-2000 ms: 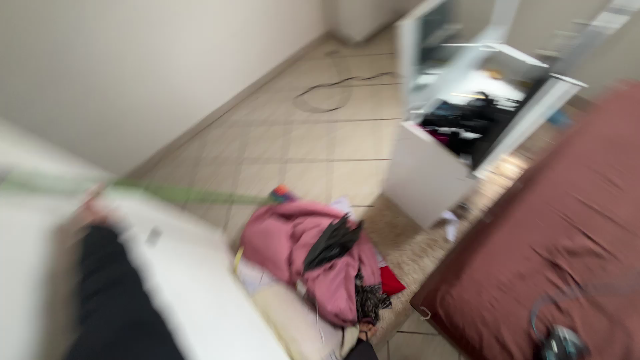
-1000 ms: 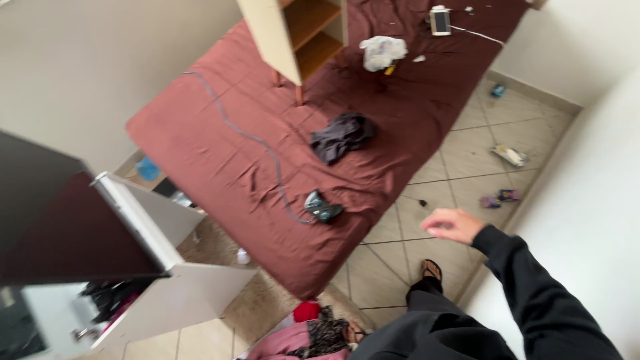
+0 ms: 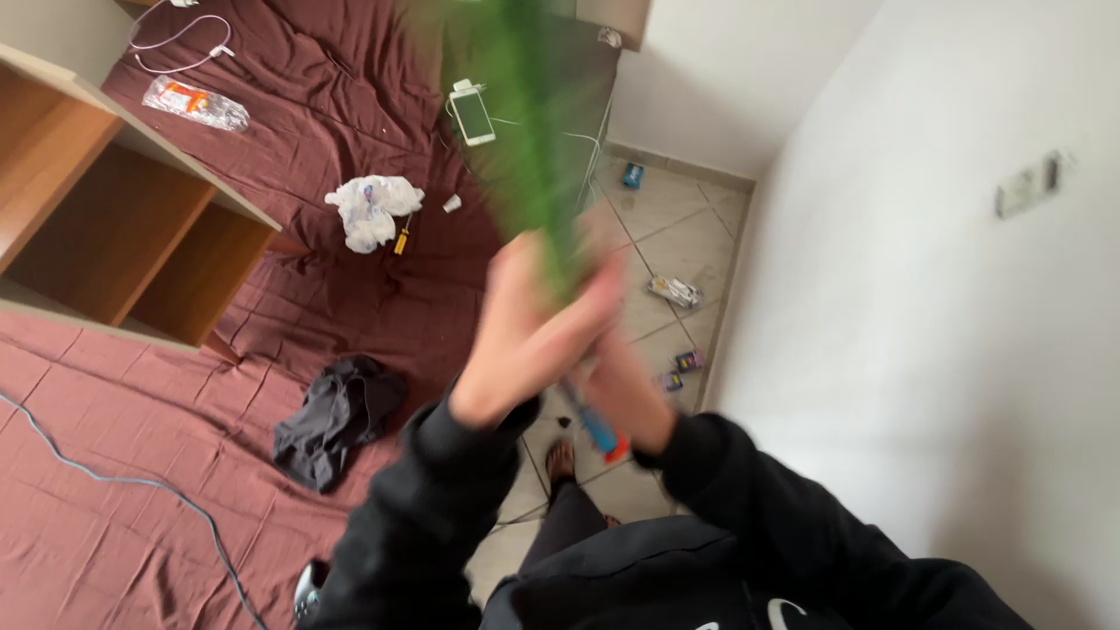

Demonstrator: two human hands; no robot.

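Observation:
Both of my hands are together at the middle of the head view, closed around a blurred green long-handled thing, perhaps a feather duster or an umbrella; which cannot be told. My left hand [image 3: 525, 337] and my right hand [image 3: 617, 350] overlap on it. The green thing [image 3: 525, 114] stretches up past the top edge over the bed. Below my hands, its blue and orange handle end [image 3: 604, 437] shows above the floor. Its outline is smeared by motion.
The bed with a maroon sheet [image 3: 420, 306] fills the left, bearing a wooden shelf unit [image 3: 114, 227], dark cloth [image 3: 337, 420], white plastic bag [image 3: 372, 210], yellow-handled screwdriver [image 3: 402, 241], smartphone [image 3: 472, 115] and plastic packaging [image 3: 197, 103]. Litter [image 3: 675, 291] lies on tiles beside the white wall [image 3: 875, 350].
The view has swung strongly to the right side of the room. One hand was seen empty a second ago; now both hold the green thing, raised in front of me.

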